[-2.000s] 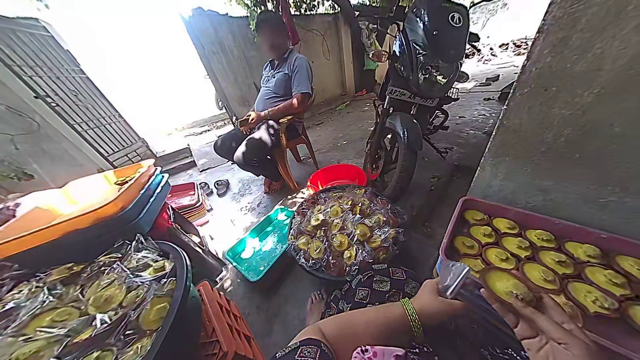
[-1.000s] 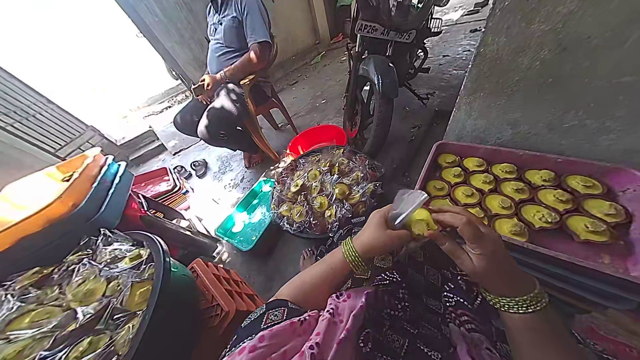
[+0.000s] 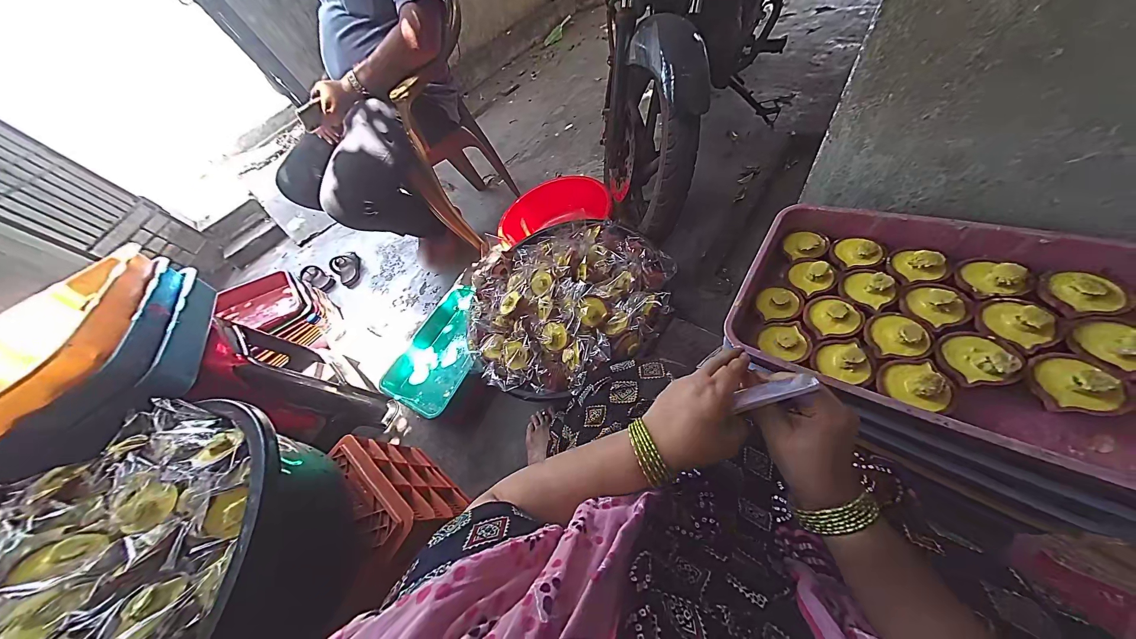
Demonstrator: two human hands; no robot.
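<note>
My left hand [image 3: 701, 413] and my right hand [image 3: 808, 435] meet above my lap, both closed on a clear plastic bag [image 3: 777, 390]. Whether a piece is inside the bag is hidden by my fingers. Just right of my hands lies a maroon tray [image 3: 985, 404] with rows of small clay cups filled with yellow material [image 3: 910, 335], each with a raised middle. Ahead, a round tub holds many plastic-wrapped yellow pieces [image 3: 555, 335]. More wrapped pieces [image 3: 146, 506] fill a large dark tub [image 3: 266, 497] at the lower left.
A red basin [image 3: 555, 206] and a teal tray [image 3: 430, 368] adjoin the round tub. An orange crate [image 3: 399, 488], stacked coloured tubs [image 3: 106, 337] and red trays [image 3: 262, 303] stand left. Beyond are a seated person [image 3: 373, 169] and a motorcycle wheel [image 3: 661, 151]. More trays lie beneath the maroon one.
Two seconds ago a hand was over the maroon tray; one second ago both hands held the bag and a yellow piece above my lap. They remain together there. The view has tilted down.
</note>
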